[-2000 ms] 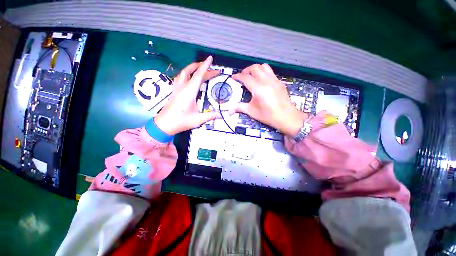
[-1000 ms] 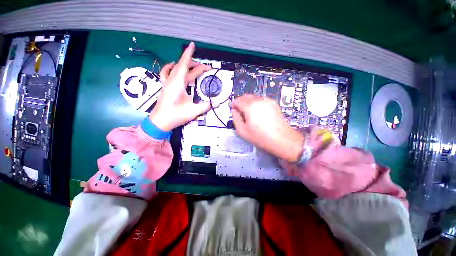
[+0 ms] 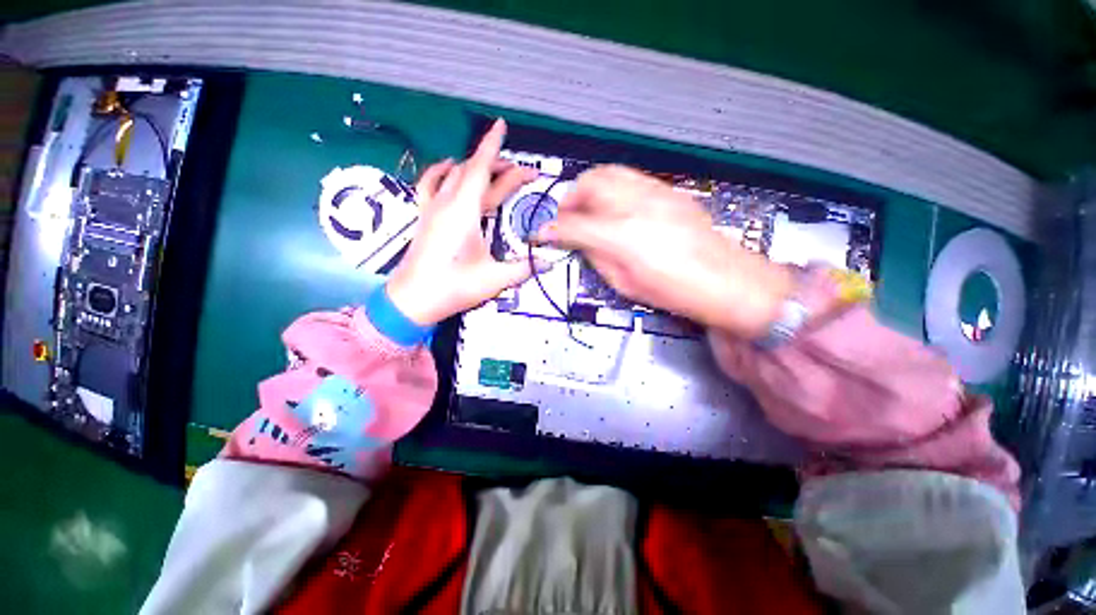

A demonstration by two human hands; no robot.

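An open laptop base (image 3: 649, 384) lies in front of me, silver in its lower half, with electronics along the top. A cooling fan (image 3: 524, 218) with a round dark hub sits in its upper left part. A thin black fan cable (image 3: 552, 286) curves over the fan onto the silver area. My left hand (image 3: 454, 240) rests at the fan's left side, thumb and fingers spread around it. My right hand (image 3: 655, 246) is over the fan's right side and the motherboard, fingertips pinched together near the hub; whether they hold the cable is too blurred to tell.
A spare white-and-black fan (image 3: 361, 216) with loose wires lies on the green mat left of the base. Another open laptop base (image 3: 102, 264) is at far left. A grey ring-shaped roll (image 3: 946, 305) and clear plastic trays (image 3: 1058, 348) are at right. A ridged rail (image 3: 529, 72) runs behind.
My right hand has moved left and up from the motherboard to the fan's hub. My left hand stays beside the fan. The whole view has shifted slightly.
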